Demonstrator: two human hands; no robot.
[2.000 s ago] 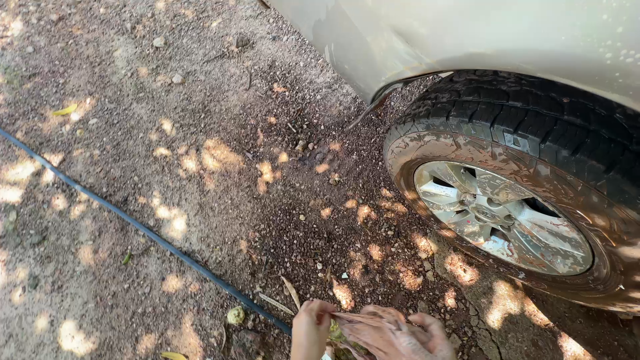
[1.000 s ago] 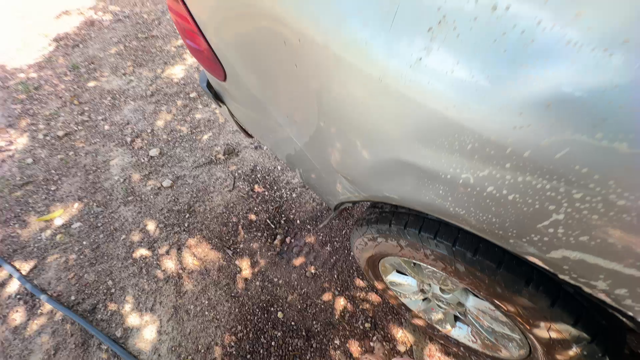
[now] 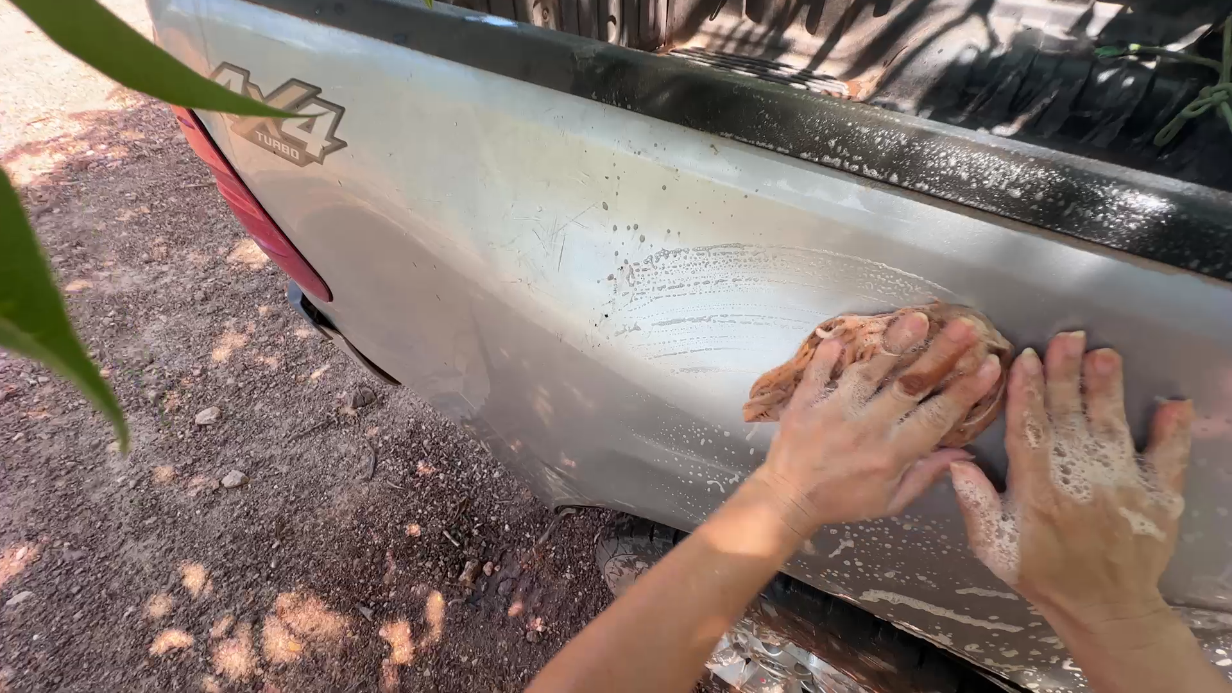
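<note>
My left hand (image 3: 876, 414) presses a wet, soapy brown cloth (image 3: 799, 375) flat against the side panel of a silver pickup truck (image 3: 520, 241), fingers spread over it. Just to the right, my right hand (image 3: 1088, 472) lies on the same panel with foam on its back and fingers; no object shows in it, though its palm is hidden. Streaks of suds curve across the panel left of the cloth. Foam spots cover the lower panel above the rear wheel (image 3: 780, 654), which is partly hidden by my left forearm.
A black bed rail (image 3: 866, 144) with foam specks runs along the panel's top. A red tail light (image 3: 250, 212) and bumper end (image 3: 337, 337) are at the left. Green leaves (image 3: 58, 318) hang close to the camera. Gravel ground (image 3: 241, 500) lies below; green rope (image 3: 1203, 96) is at upper right.
The view has swung up from the wheel and ground to the truck's side. Two seconds ago both hands were low, near the ground; now they are on the panel, the left with the cloth.
</note>
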